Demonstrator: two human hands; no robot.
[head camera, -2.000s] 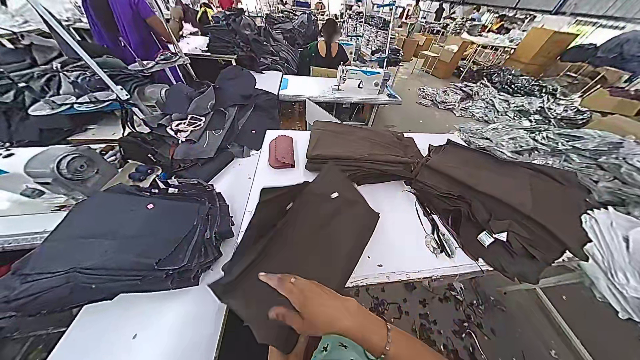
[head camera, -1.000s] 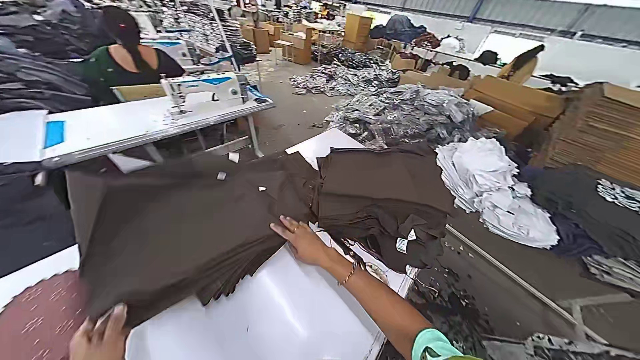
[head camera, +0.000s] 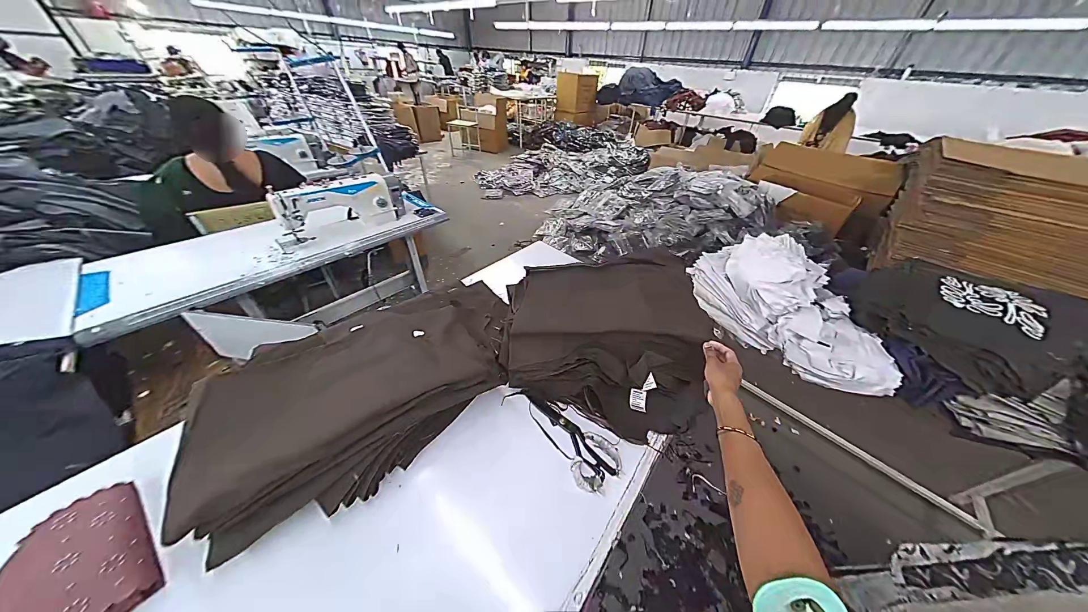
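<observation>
My right hand (head camera: 722, 369), with a thin bangle at the wrist, is at the right edge of a stack of dark brown cloth panels (head camera: 612, 302), its fingers closed on that edge. A label (head camera: 638, 399) shows on the stack's front. To the left lies another dark brown cloth stack (head camera: 340, 382), touching the first. Black-handled scissors (head camera: 586, 446) rest on the white table (head camera: 459, 510) just below the stacks. Folded maroon patterned cloth (head camera: 89, 552) lies at the lower left. My left hand is out of view.
Beyond the table stand a sewing machine (head camera: 340, 204) and a seated person (head camera: 212, 161). A pile of white cloth (head camera: 790, 306) is right of the brown stack. Flattened cardboard boxes (head camera: 986, 212) are stacked at the right. Fabric scraps (head camera: 688, 527) litter the floor beside the table.
The brown panel once held before me lies on the left stack. My left hand has left the view. My right hand has moved from the left stack to the right stack's far edge.
</observation>
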